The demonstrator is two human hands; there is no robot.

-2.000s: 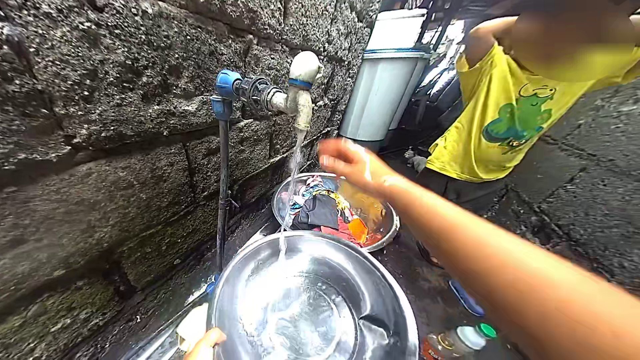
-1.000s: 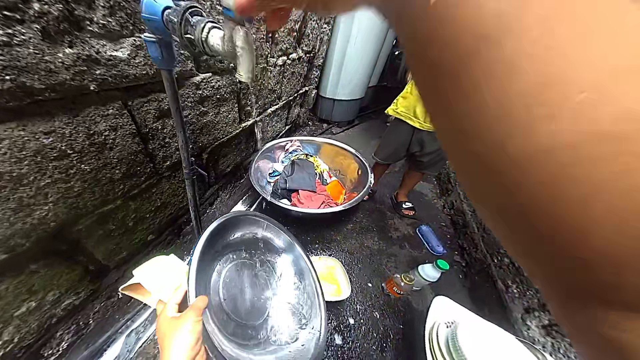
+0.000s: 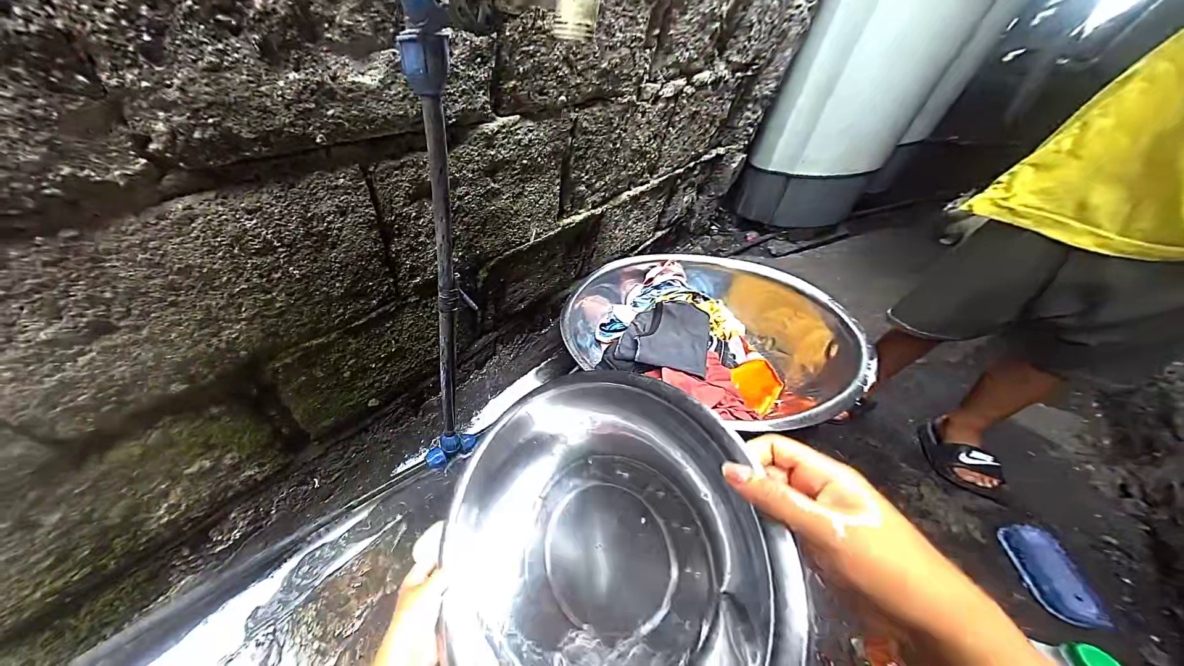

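Note:
A shiny metal basin [image 3: 610,546], with a little water showing at its lower edge, is tilted between my hands. My left hand [image 3: 413,601] grips its left rim and is partly hidden by it. On the upper right rim, my right hand [image 3: 819,499] has its thumb inside and its fingers outside. Just beyond stands a larger metal basin [image 3: 856,370] holding clothes: a dark grey garment [image 3: 671,338], red cloth [image 3: 708,384] and patterned pieces. An orange item [image 3: 757,386] lies among them.
A rough block wall [image 3: 277,250] with a pipe [image 3: 444,277] runs along the left. Light grey containers [image 3: 823,102] stand at the back. A person in a yellow shirt [image 3: 1101,166] stands at the right. A blue slipper [image 3: 1054,573] and a green cap [image 3: 1091,655] are lower right.
My right hand has come down from the tap to the near basin's rim. The running water seen in the earliest frame is out of view. The view has moved lower.

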